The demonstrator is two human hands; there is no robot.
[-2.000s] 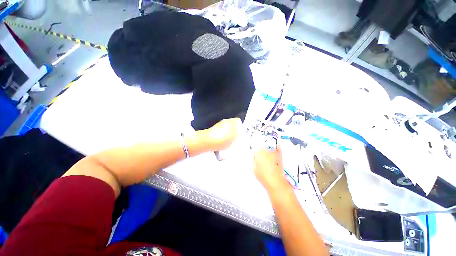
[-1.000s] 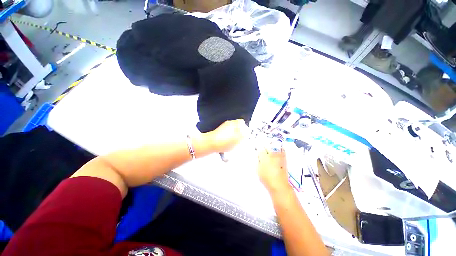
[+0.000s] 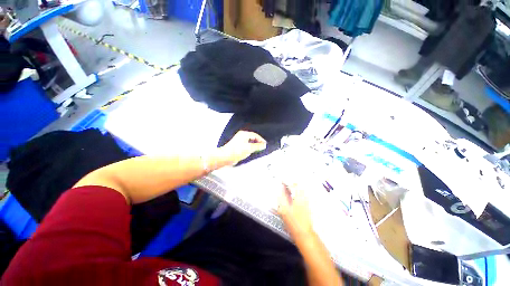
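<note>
A black cloth panel [image 3: 268,120] lies flat on the white table, joined in view to a rounded black heap [image 3: 221,72] with a speckled grey oval [image 3: 270,75]. My left hand [image 3: 244,147] is on the panel's near edge, its fingertips pinching the cloth. My right hand [image 3: 292,204] is lower and to the right, off the cloth, near the table's front edge; glare hides its fingertips. The white sewing machine head [image 3: 386,151] with a blue stripe lies to the right. Glare washes out the needle area.
A clear plastic bag [image 3: 307,53] lies behind the heap. A phone [image 3: 435,264] lies at the lower right. A measuring tape [image 3: 249,209] runs along the table's front edge. Black cloth [image 3: 61,167] hangs over blue crates at the left. Clothing racks stand behind.
My right hand has moved back from the needle area toward the front edge. My left hand has shifted with the panel, whose near end is now spread wider. The view has tilted up.
</note>
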